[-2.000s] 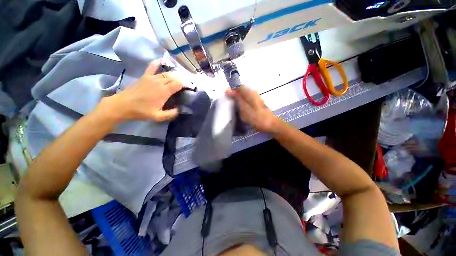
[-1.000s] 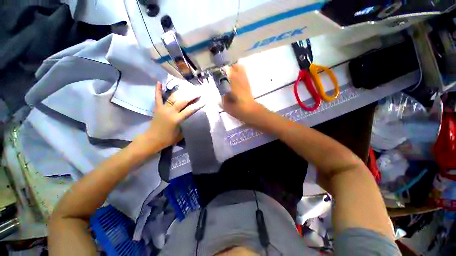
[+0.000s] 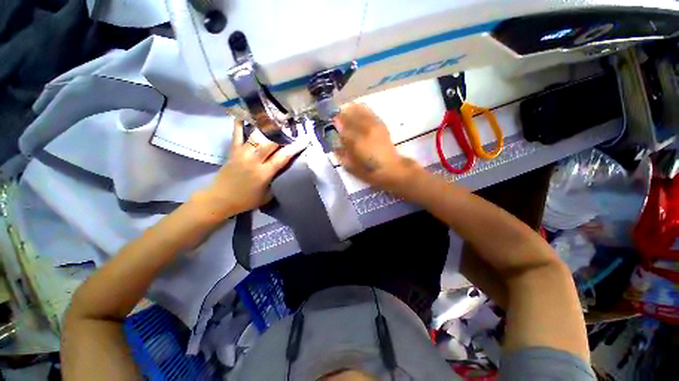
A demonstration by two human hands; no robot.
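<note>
The presser foot and needle area sits under the white sewing machine head. A dark grey cloth strip with a pale strip beside it runs from the needle over the bed's front edge. My left hand lies on the cloth left of the needle, fingertips close to the presser foot, pressing it down. My right hand is just right of the needle, fingers bent near the metal parts; whether it grips cloth is hidden. The light grey garment body is heaped at left.
Scissors with red and orange handles lie on the bed at right. A black pad is at the bed's right end. Blue plastic baskets with cut pieces are below left. A box of plastic bags stands at right.
The folded grey strip has been laid flat at the needle. My left hand has moved from holding its fold to resting on cloth near the foot. My right hand has moved up beside the needle.
</note>
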